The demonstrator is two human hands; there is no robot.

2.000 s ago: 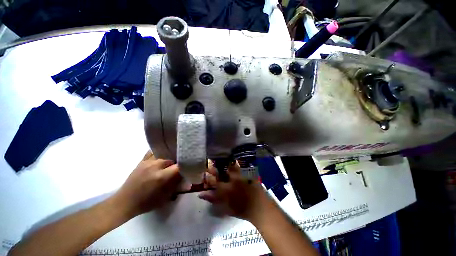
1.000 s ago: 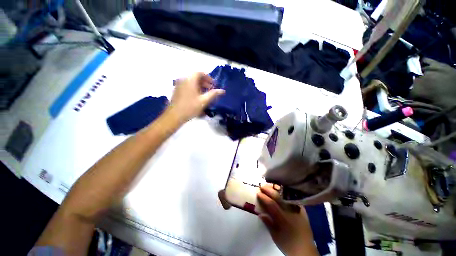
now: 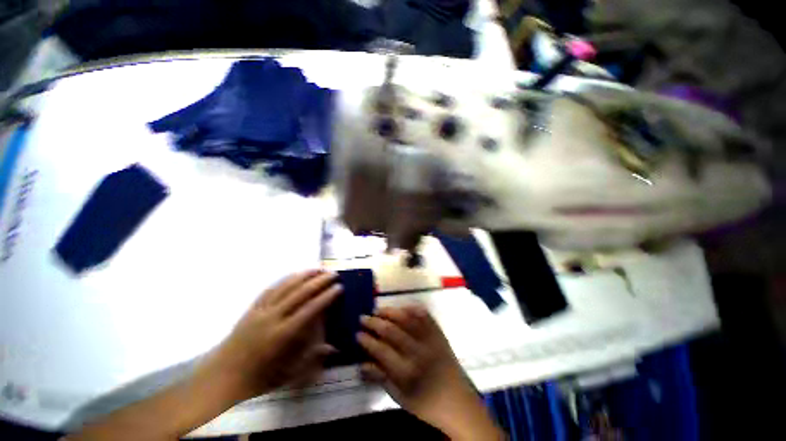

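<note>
A navy rectangular cut piece (image 3: 352, 312) lies in front of the needle area, between my two hands. My left hand (image 3: 289, 323) has its fingers on the piece's left edge. My right hand (image 3: 405, 344) has its fingers on its right edge. Both hands hold it. The off-white sewing machine head (image 3: 517, 172) stands just beyond and is blurred. The presser foot area (image 3: 414, 257) shows only as a dark blur. A pale needle plate (image 3: 396, 276) lies under it, with a red item (image 3: 452, 282) to the right.
A fanned navy bundle (image 3: 258, 116) lies behind left of the machine. A navy stack of panels (image 3: 112, 217) lies far left. Navy strips (image 3: 472, 269) and a black phone (image 3: 530, 276) lie right of the needle. Blue crates (image 3: 620, 396) stand below the table. A pink-tipped cone (image 3: 580, 50) is behind.
My left hand has come back from the bundle to the front of the needle area. A navy piece is now between both hands. The view has swung right, back toward the machine.
</note>
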